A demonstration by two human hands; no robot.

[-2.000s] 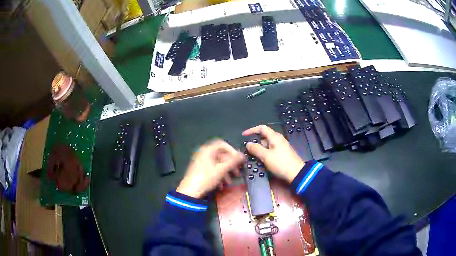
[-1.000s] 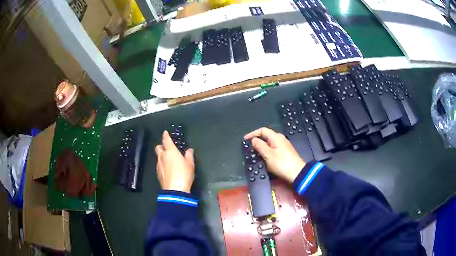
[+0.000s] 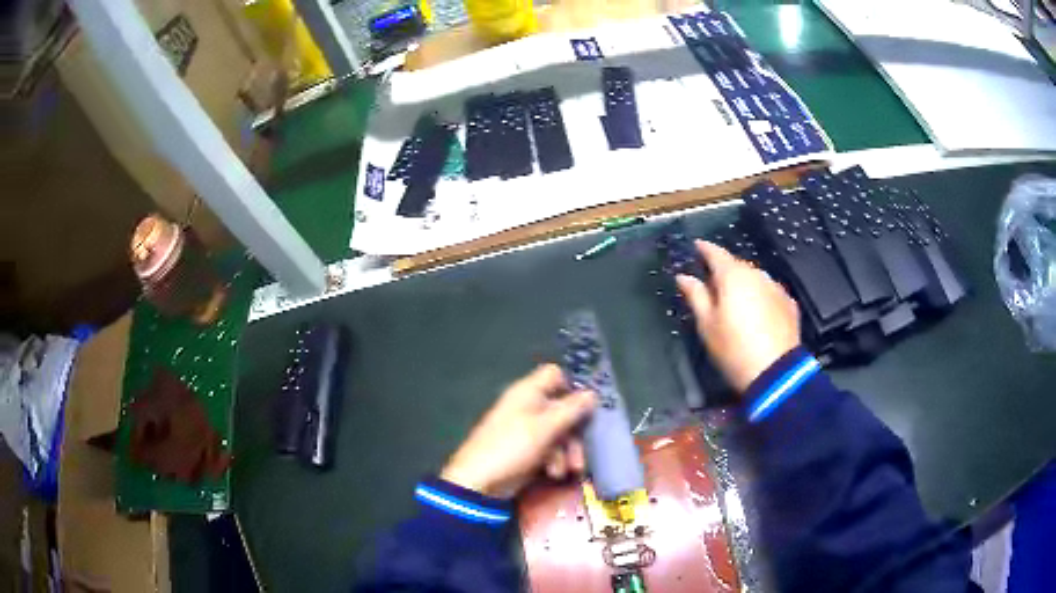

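Note:
A black remote control (image 3: 607, 429) is over the reddish-brown test fixture (image 3: 683, 510), slightly blurred, its buttons up and at the far end. My left hand (image 3: 521, 431) grips it from the left side. The yellow contact block (image 3: 616, 507) shows at the remote's near end. My right hand (image 3: 747, 315) is on another black remote (image 3: 683, 348) beside the left edge of the fanned pile of remotes (image 3: 851, 255). Its fingertips are at the button end; its grip is partly hidden.
Dark remotes (image 3: 313, 394) lie at left. Several remotes (image 3: 500, 133) lie on the printed cardboard sheet (image 3: 382, 232). A thin green battery (image 3: 598, 248) lies below it. A metal post (image 3: 203, 151), jar (image 3: 156, 246) and brown cloth (image 3: 174, 431) are at left, a plastic bag (image 3: 1028, 266) at far right.
My left hand took the single remote from the left and brought it over the fixture. My right hand moved the fixture's former remote right, beside the pile. The contact block is now more exposed.

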